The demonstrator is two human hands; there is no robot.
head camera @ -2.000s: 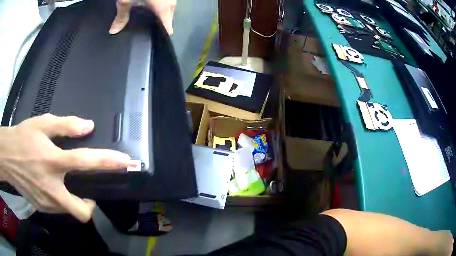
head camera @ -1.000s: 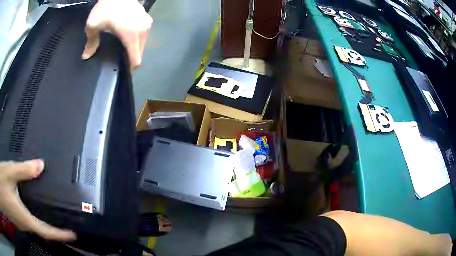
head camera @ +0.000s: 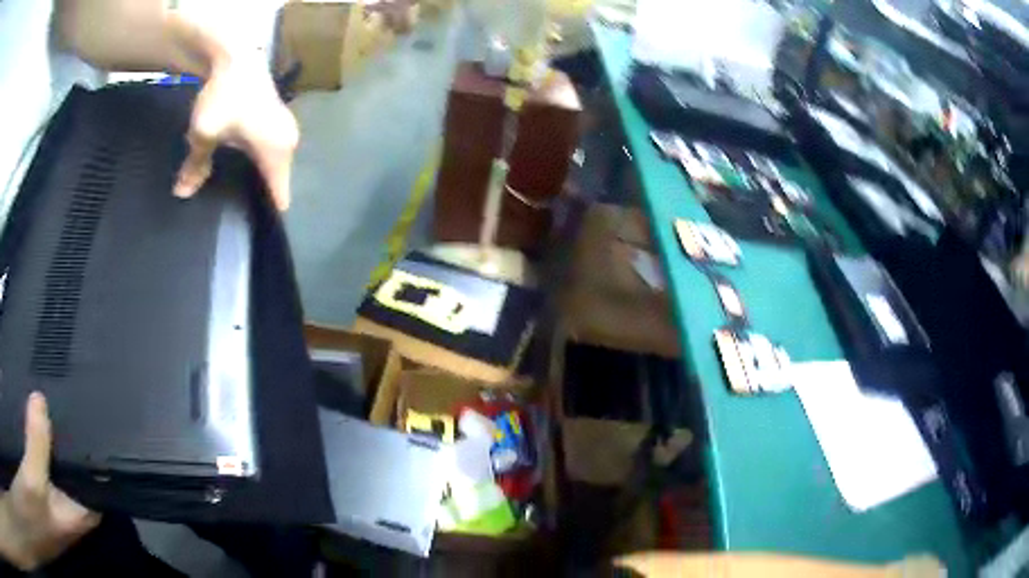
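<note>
Neither my left hand nor my right hand is in view. A bare forearm, seemingly mine, is cut off by the bottom edge [head camera: 779, 568]. A closed dark laptop [head camera: 135, 305] with slotted vents and a small orange-white sticker is held up tilted at left, a black sheet or layer [head camera: 282, 429] along its right side. Two bare hands grip it, one at its top [head camera: 240, 130], one at its lower left [head camera: 43, 497]. Their arms come in from the left and upper left, seemingly another person's.
Cartons [head camera: 384, 373] and a silver laptop or panel [head camera: 378, 480] stand on the floor ahead, with a stand pole [head camera: 497, 181] behind. The green bench [head camera: 677, 327] at right bears fans [head camera: 750, 364], a white sheet [head camera: 863, 435] and dark laptops [head camera: 869, 299].
My view has swung right and up, so cartons and bench sit further left and lower. The held laptop sits lower in view, and the lower hand has shifted down its edge. The bare forearm has nearly left the picture.
</note>
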